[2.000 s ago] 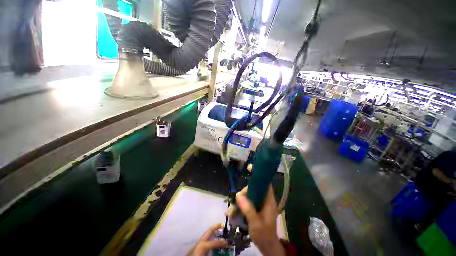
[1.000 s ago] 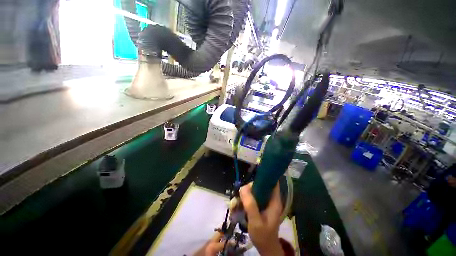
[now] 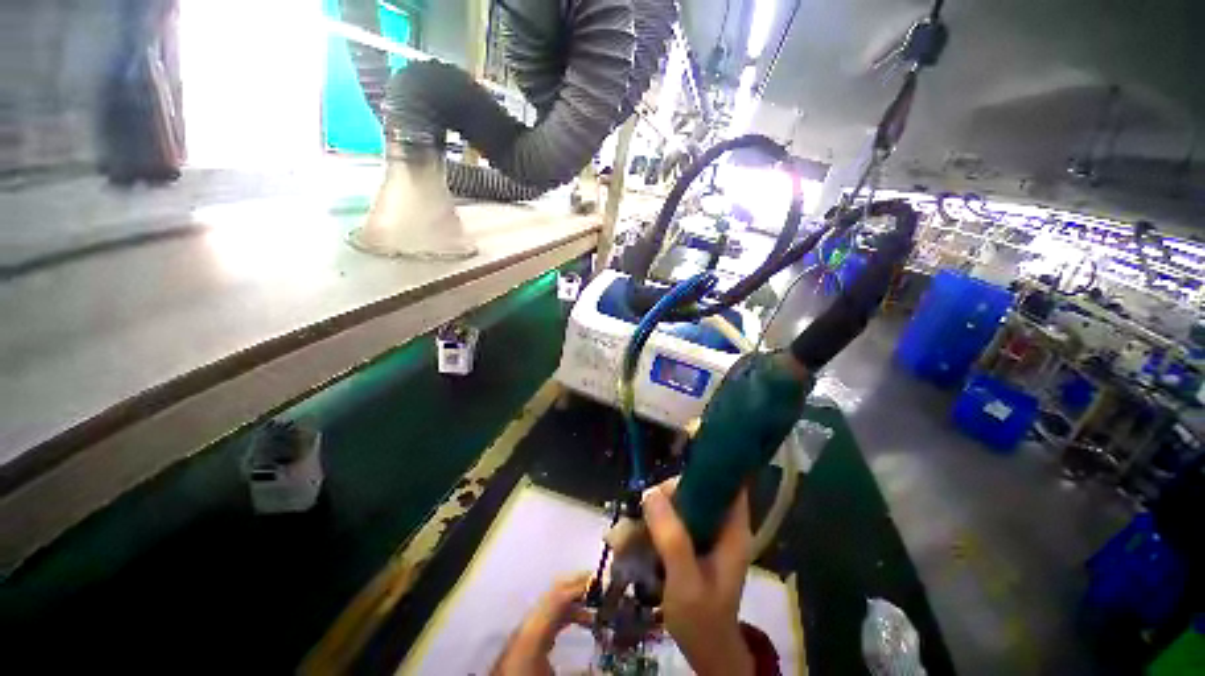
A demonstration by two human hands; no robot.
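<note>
My right hand [image 3: 703,581] is closed around the lower part of the green electric screwdriver [image 3: 740,442], which leans with its top to the right. The screwdriver nozzle [image 3: 621,581] points down over a small housing with circuit board [image 3: 626,650] at the bottom of the view. My left hand [image 3: 545,626] is at the left of the nozzle, its fingertips at the housing. The housing is small, dark and partly cut off by the lower edge, so the left hand's hold on it cannot be made out.
White housings [image 3: 284,468] stand on the green conveyor belt [image 3: 383,436] at left. The screw feeder [image 3: 608,357] stands behind the white work mat [image 3: 509,581]. A plastic bag [image 3: 892,637] lies at right. A ribbed duct with cream funnel [image 3: 415,211] stands on the shelf.
The screwdriver leans further right than two seconds ago, with my right hand still on it. The scene has shifted slightly right as the camera turned. My left hand stays beside the nozzle.
</note>
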